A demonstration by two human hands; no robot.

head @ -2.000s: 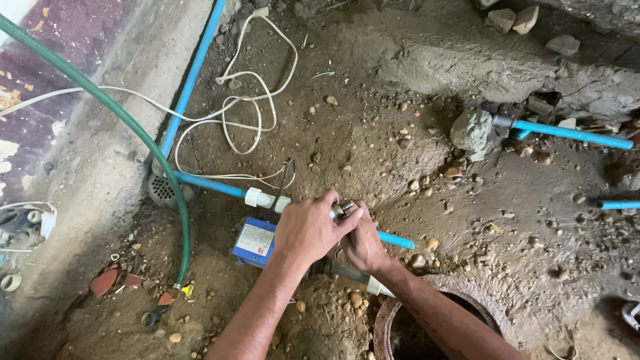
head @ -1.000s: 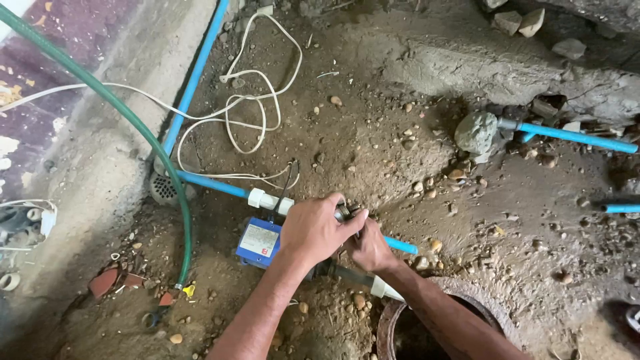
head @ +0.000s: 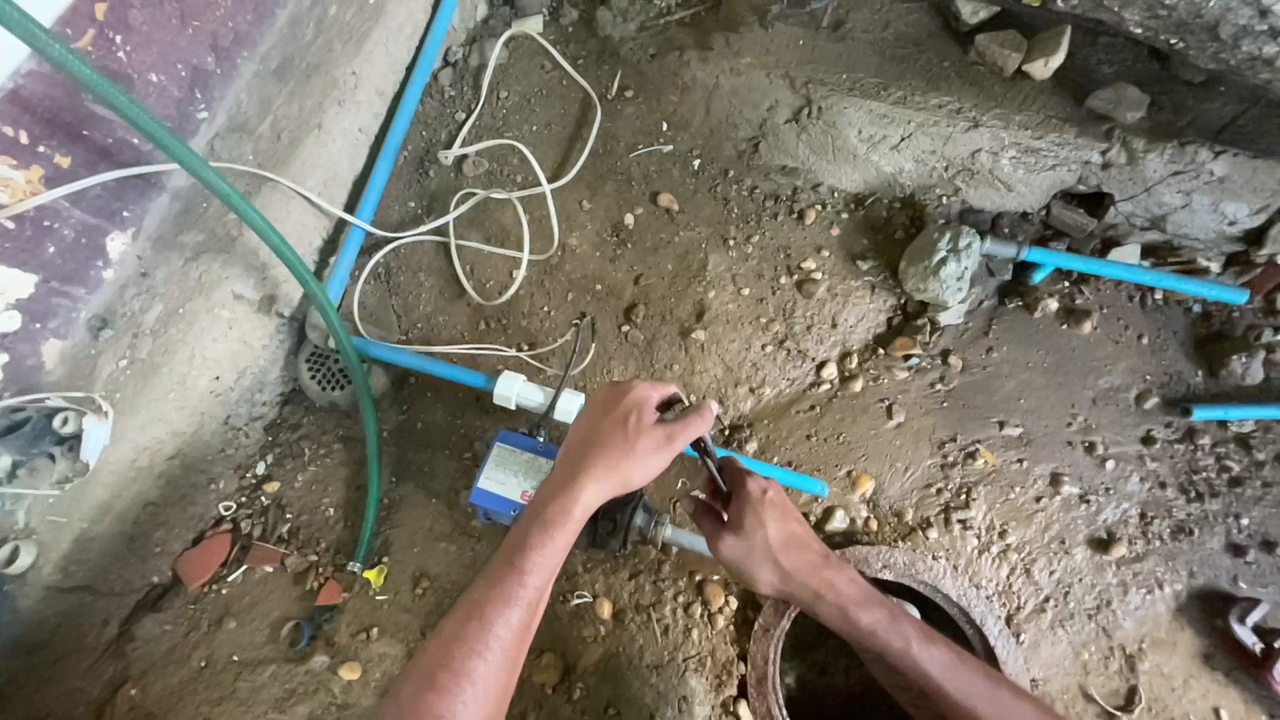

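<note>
My left hand [head: 630, 435] is closed around a dark metal fitting or tool at the pipe beside the blue water pump [head: 512, 472]; its fingers hide most of that piece. Close to its right, my right hand [head: 760, 525] grips a slim dark metal tool [head: 709, 462], whose kind I cannot tell. White PVC fittings [head: 538, 396] join a blue PVC pipe [head: 430, 362] on the left. A short blue pipe [head: 780, 472] reaches out to the right behind my hands. A grey pipe [head: 685, 538] leaves the pump's dark housing below them.
A round clay-rimmed pit [head: 770, 650] opens at the lower right. White cable [head: 520, 150] lies in loops on the muddy soil. A green hose [head: 300, 270] curves down at the left by a drain grate [head: 327, 374]. A stone [head: 940, 265] rests against another blue pipe [head: 1140, 275].
My hands stay over the pump's fittings. The right hand has come a little lower and away from the left, and more of the slim dark tool shows between them.
</note>
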